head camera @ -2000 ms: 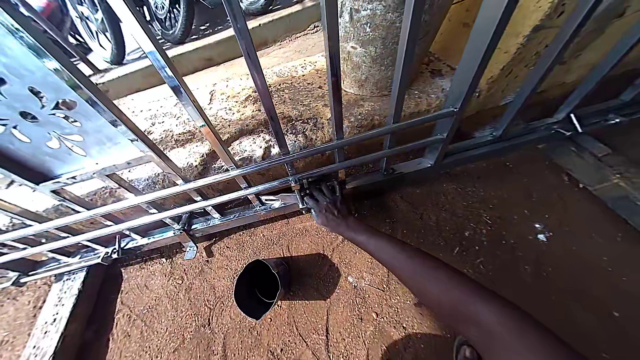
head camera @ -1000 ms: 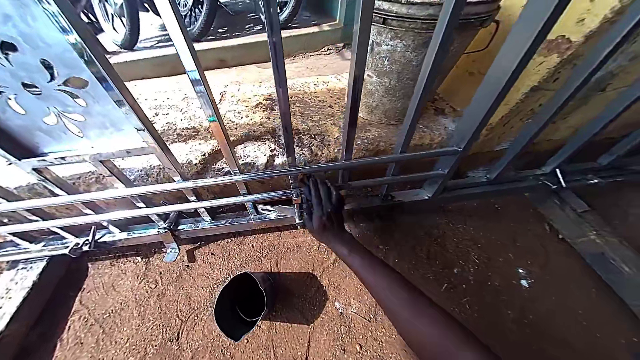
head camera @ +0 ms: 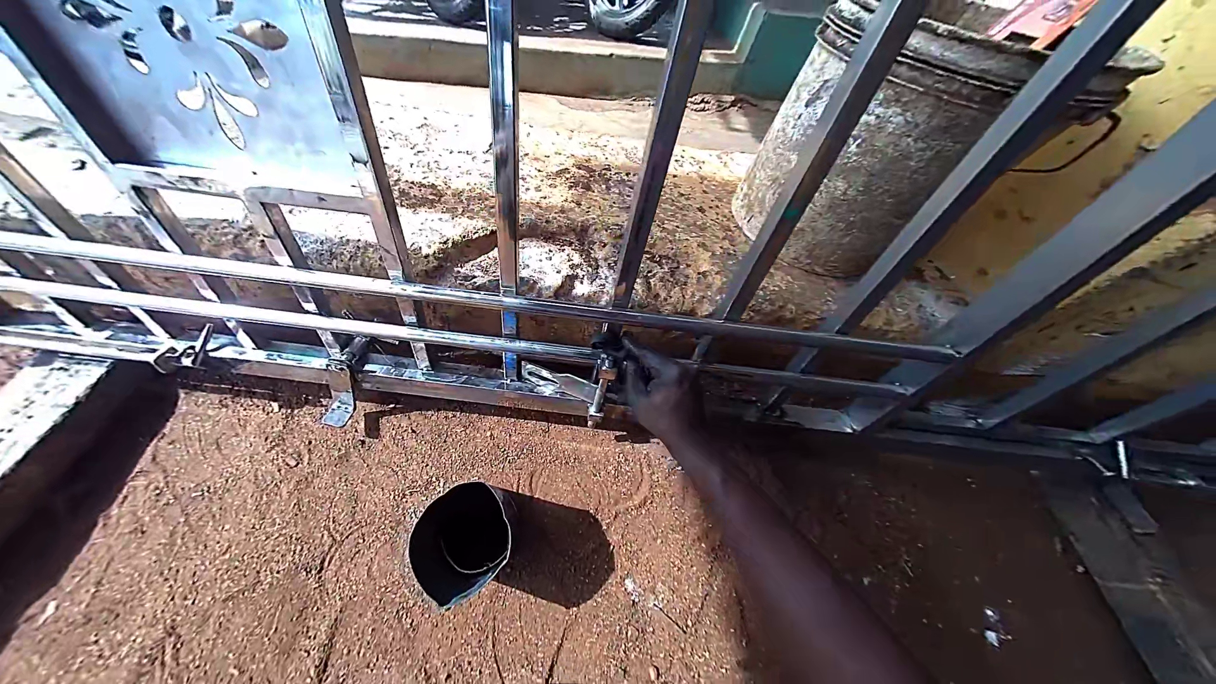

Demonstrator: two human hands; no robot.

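My right hand [head camera: 665, 389] reaches in from the lower right, its fingertips on the dark upper end of a small metal clamp [head camera: 604, 375]. The clamp sits at the lower rails of a steel gate frame [head camera: 418, 331], just left of my fingers. Beside it a flat slotted metal piece [head camera: 560, 383] lies along the bottom bar. Further left, another clamp [head camera: 351, 356] with a bent metal tab is on the bottom rail. How firmly my fingers hold the clamp is partly hidden. My left hand is out of view.
An open dark metal can [head camera: 460, 546] stands on the reddish dirt below the gate. Behind the bars are a stained bucket [head camera: 893, 142], a yellow wall [head camera: 1064, 199] and a low concrete ledge [head camera: 570, 66]. A beam [head camera: 1111, 570] lies at the lower right.
My right hand has shifted from over the rails to the right side of the clamp, which now shows more fully. The view has come nearer to the gate.
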